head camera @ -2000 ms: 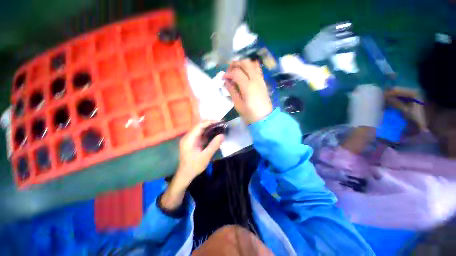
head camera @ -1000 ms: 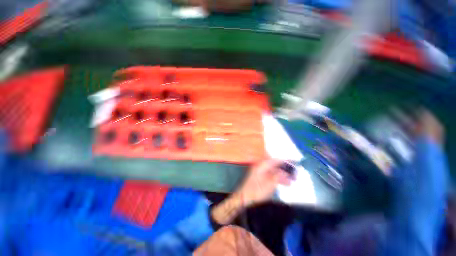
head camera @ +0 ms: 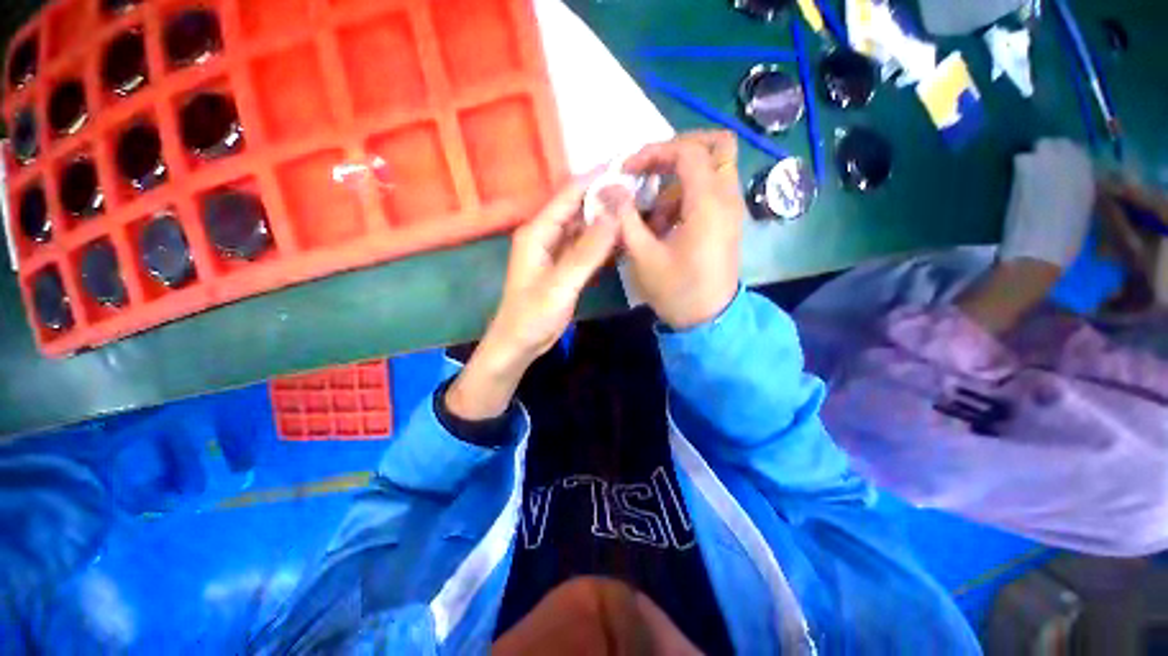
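Note:
My left hand (head camera: 548, 263) and my right hand (head camera: 692, 237) meet over the bench edge, right of the orange-red tray (head camera: 301, 205). My left hand grips a small round watch head (head camera: 607, 196), its face whitish with glare. My right fingers pinch a crumpled white wipe (head camera: 648, 187) against it. Fingers hide part of both. The tray holds several dark discs in its left pockets. A white paper sheet (head camera: 596, 96) lies at the tray's right edge.
Several loose discs (head camera: 865, 158) and blue sticks (head camera: 717, 113) lie right of my hands. Yellow, blue and white scraps (head camera: 945, 96) lie beyond. A person in a pink smock (head camera: 986, 385) sits at my right. Another red tray (head camera: 331, 400) shows below the bench.
My right hand, earlier reaching out over the bench, is back against my left hand, with the white wipe at the disc. The view has shifted and sharpened.

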